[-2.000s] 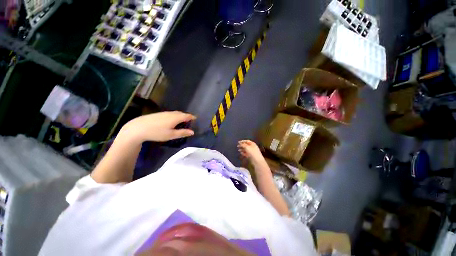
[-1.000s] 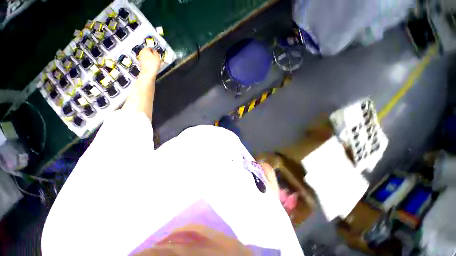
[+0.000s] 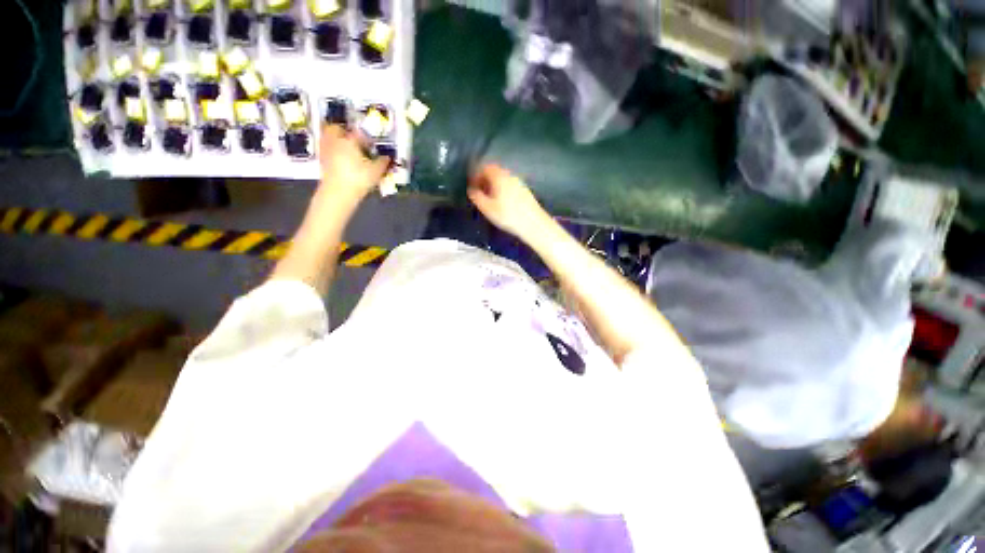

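A white parts tray (image 3: 259, 78) lies at the upper left with rows of pockets holding dark square housings (image 3: 283, 30) and yellow-edged batteries (image 3: 418, 111). My left hand (image 3: 351, 160) is over the tray's lower right corner, fingers down at the housings there. A dark piece shows by its fingertips, but blur hides whether it is gripped. My right hand (image 3: 500, 194) is just right of the tray, above the front edge of the green mat, with its fingers curled. Whether it holds anything cannot be told.
Clear plastic bags (image 3: 578, 65) lie on the green mat (image 3: 648, 178) behind and right of my right hand. Another clear bag (image 3: 786, 135) is farther right. A grey-white covered object (image 3: 788, 335) is at the right. Yellow-black floor tape (image 3: 162, 232) and cardboard boxes (image 3: 135, 378) are at the left.
The view has turned from the floor and stools to the bench. My left hand has stayed at the tray's corner since one second ago. My right hand has come up to the bench edge.
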